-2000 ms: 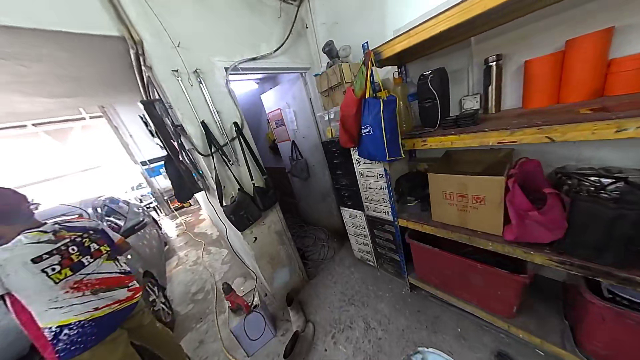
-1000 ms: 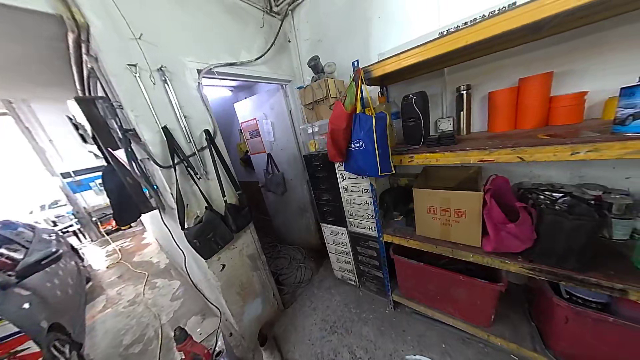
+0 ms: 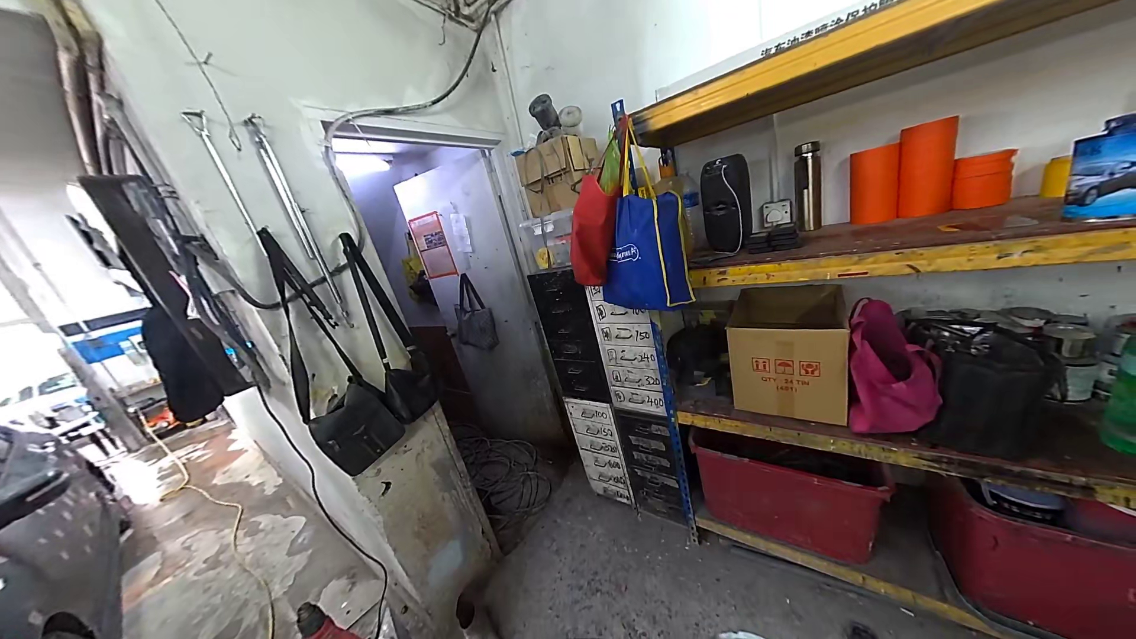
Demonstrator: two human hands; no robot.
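Neither my left hand nor my right hand shows in the head view, so what they hold or touch is hidden. Ahead on the right, a metal shelf (image 3: 799, 264) with yellow edges bears an open cardboard box (image 3: 788, 373), a pink fabric bag (image 3: 892, 373) and a black bag (image 3: 985, 382). Above them stand orange rolls (image 3: 927, 167), a steel flask (image 3: 808, 186) and a black speaker (image 3: 726, 204). A blue tote bag (image 3: 648, 253) and a red bag (image 3: 593, 229) hang at the shelf's left end.
Red plastic tubs (image 3: 790, 506) fill the low shelf. Labelled drawers (image 3: 599, 444) stand beside an open doorway with a grey door (image 3: 484, 266). Coiled hoses (image 3: 506, 475) lie on the floor there. Black shoulder bags (image 3: 357, 428) hang left. A grey car (image 3: 53, 532) stands at far left.
The view has swung to the right. The person in the patterned shirt, at the left two seconds ago, is out of view. More of the right-hand shelf shows, including a blue can with a car picture.
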